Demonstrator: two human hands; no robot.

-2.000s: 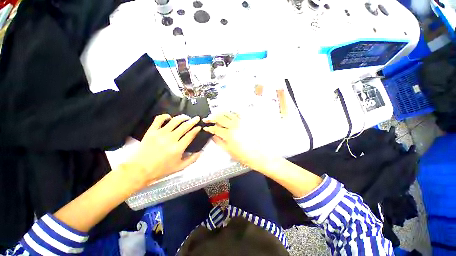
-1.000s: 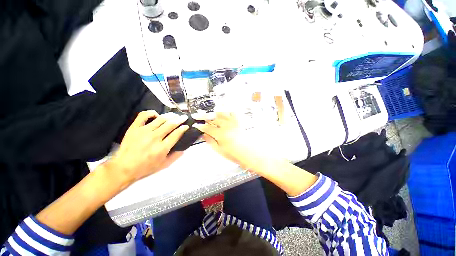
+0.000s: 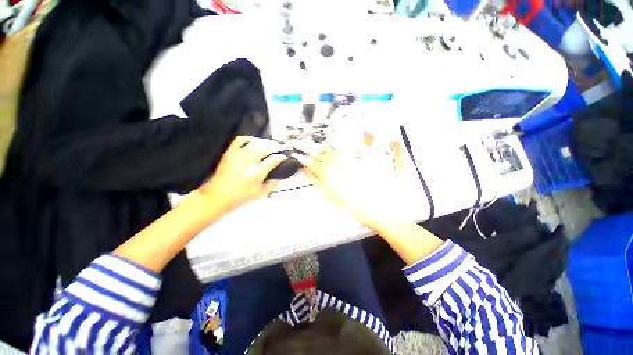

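The black garment [image 3: 139,152] lies spread over the left of the white sewing machine bed and hangs over its edge. A small end of it sits under my fingers just in front of the presser foot and needle area [image 3: 312,132]. My left hand [image 3: 243,173] holds this end from the left, thumb and fingers on the fabric. My right hand [image 3: 333,177] meets it from the right, fingertips on the fabric's edge. The fingertips nearly touch. The picture is blurred and bright, so the needle and the exact grip of the fingertips are unclear.
The white machine head [image 3: 389,62] with a dark display [image 3: 503,104] stands behind my hands. Dark strips [image 3: 416,173] cross the bed at right. A black heap [image 3: 507,243] lies below right, near blue crates [image 3: 600,270]. A grey ruler strip [image 3: 277,262] runs along the front edge.
The view has shifted, so the machine and garment sit further right. Less black fabric shows under my hands than two seconds ago. Both hands remain together by the needle.
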